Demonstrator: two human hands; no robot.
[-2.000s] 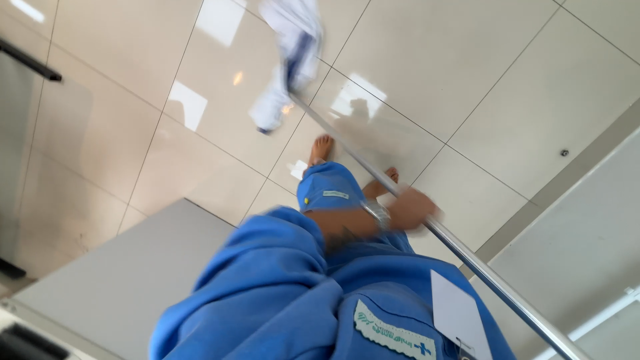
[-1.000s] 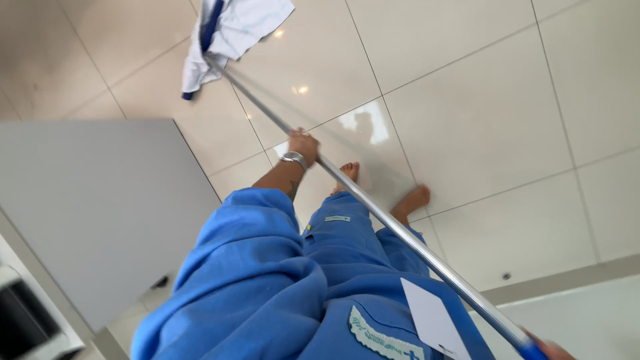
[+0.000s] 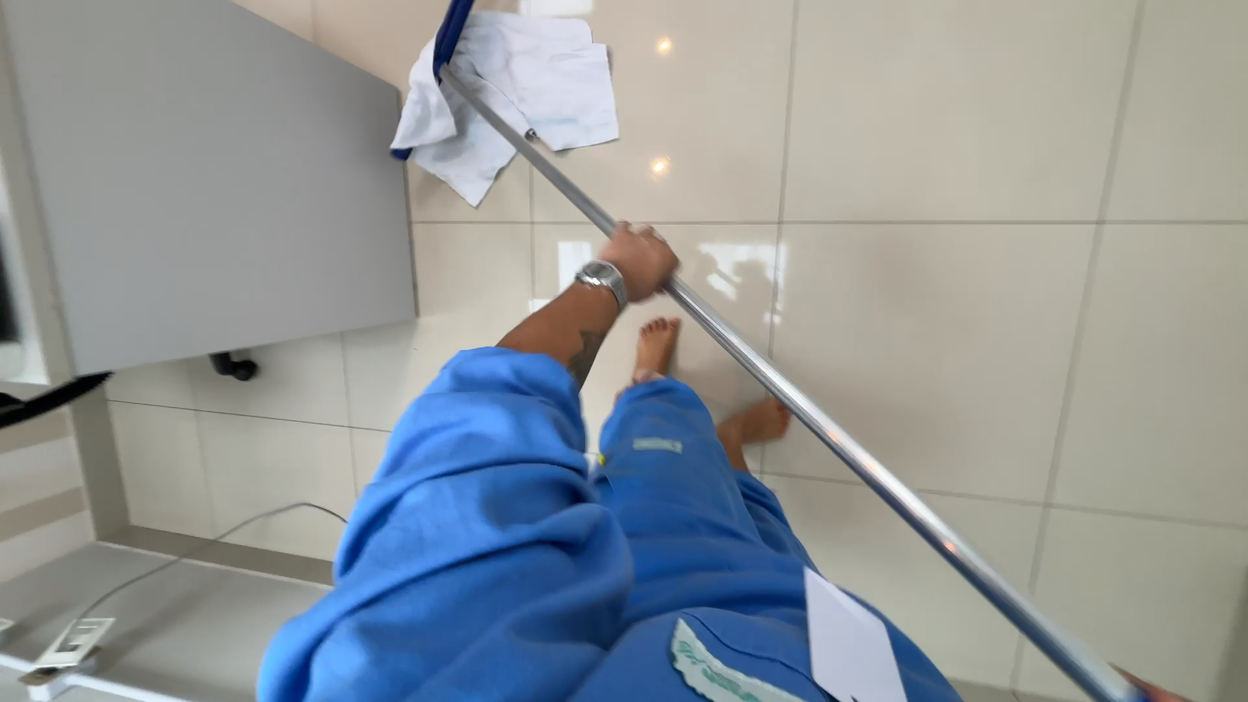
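Observation:
My left hand (image 3: 640,261), with a metal-band watch on the wrist, is closed around the middle of a long metal pole (image 3: 829,429). My right hand (image 3: 1150,685) shows only as a sliver at the lower right corner, at the pole's blue end; its grip is mostly out of frame. At the pole's far end, upper left, a blue floor-squeegee or mop head (image 3: 451,37) lies with a white cloth (image 3: 546,83) draped around it and spread on the tiled floor.
A grey desk panel (image 3: 214,185) stands at the left, close beside the cloth, with a black caster (image 3: 234,367) below it. A cable (image 3: 244,522) runs near the lower left wall, by a socket plate (image 3: 78,642). My bare feet (image 3: 658,346) stand on the glossy tiles (image 3: 936,331).
The cloth-covered head now lies beside the desk panel. My left hand has slid up the pole since the oldest frame, where it was nearer my body. The view has turned.

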